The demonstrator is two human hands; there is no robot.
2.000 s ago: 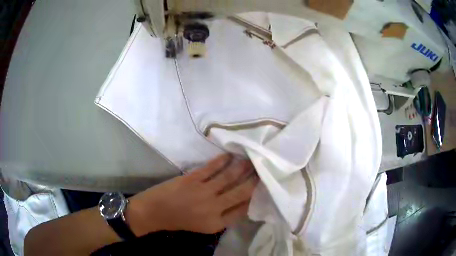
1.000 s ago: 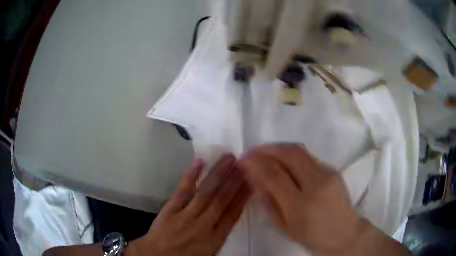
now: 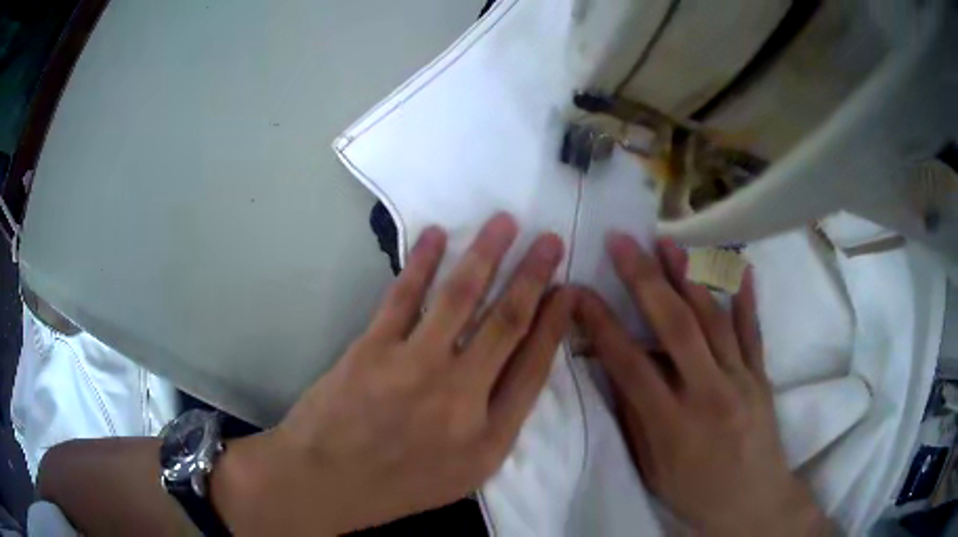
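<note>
The white jeans panel (image 3: 478, 147) lies on the machine bed, with a thin brown stitch line (image 3: 576, 222) running from the presser foot (image 3: 584, 145) towards me. My left hand (image 3: 420, 383), with a watch at the wrist, lies flat on the cloth left of the line, fingers spread. My right hand (image 3: 699, 393) lies on the cloth right of the line, fingers a little apart. The thumbs meet near the line. The needle tip cannot be made out.
The cream machine head (image 3: 840, 126) fills the upper right, close above the cloth. The pale table (image 3: 210, 199) extends left. More white garments (image 3: 84, 383) hang below its front edge at the left. Gathered white cloth (image 3: 893, 315) lies at the right.
My right hand has come into view since the oldest frame. My view has moved closer to the machine head. Both hands' fingers are now more spread, and the seam between them lies straighter.
</note>
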